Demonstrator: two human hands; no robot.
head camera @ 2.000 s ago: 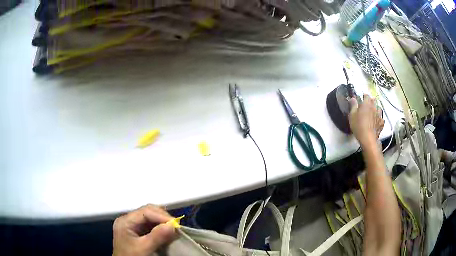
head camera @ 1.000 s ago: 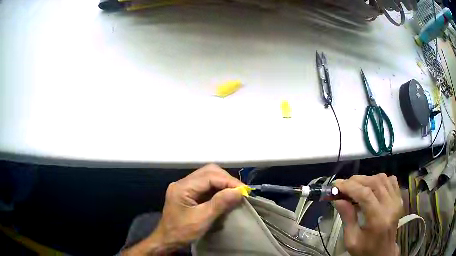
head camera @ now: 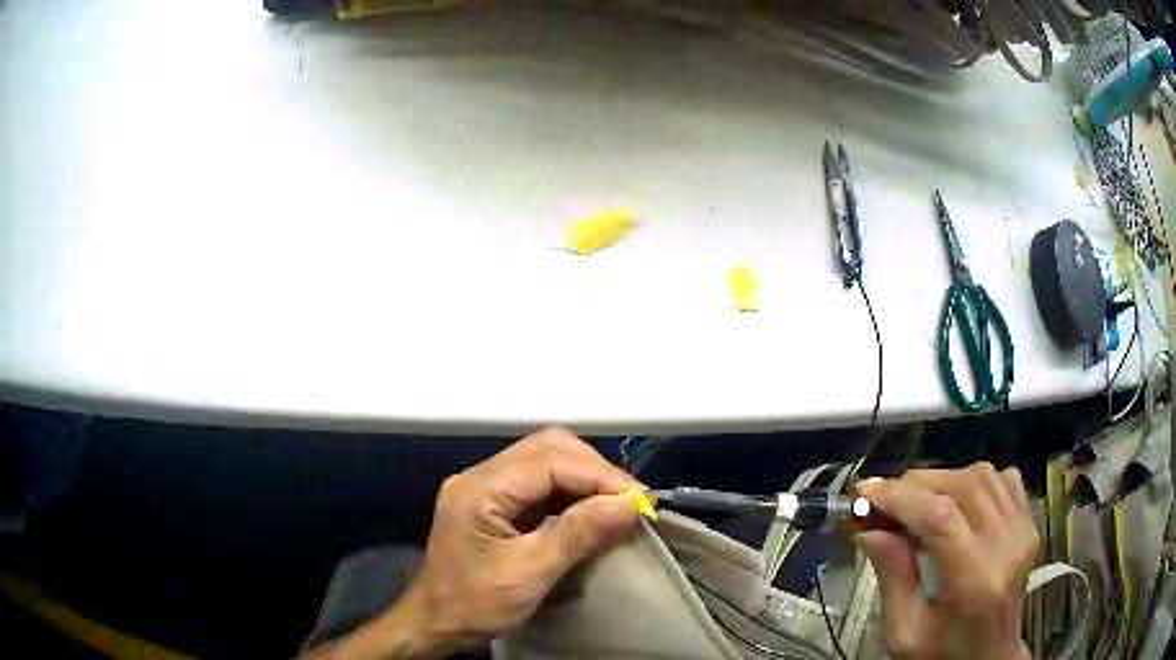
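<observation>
My left hand [head camera: 522, 535] pinches the corner of a beige bag body [head camera: 613, 600], where a short yellow binding tape end [head camera: 642, 503] sticks out between thumb and forefinger. My right hand [head camera: 952, 554] holds the heated pen [head camera: 729, 502] by its dark rear end, level, with its slim tip pointing left at the yellow tape. The tip is at the tape; whether it touches cannot be told. A zipper line [head camera: 722, 619] runs down the bag below the pen.
On the white table [head camera: 387, 258] lie yellow offcuts [head camera: 601, 232], thread snips [head camera: 842, 213], green-handled scissors [head camera: 974, 329] and a round black block [head camera: 1069, 284]. A light blue cylinder [head camera: 1126, 84] and metal chain [head camera: 1125, 194] are at far right. More bags [head camera: 1096, 516] hang lower right.
My right hand has come from the black block to the bag corner with the heated pen. My left hand still holds the corner. Over the last second both hands have barely moved.
</observation>
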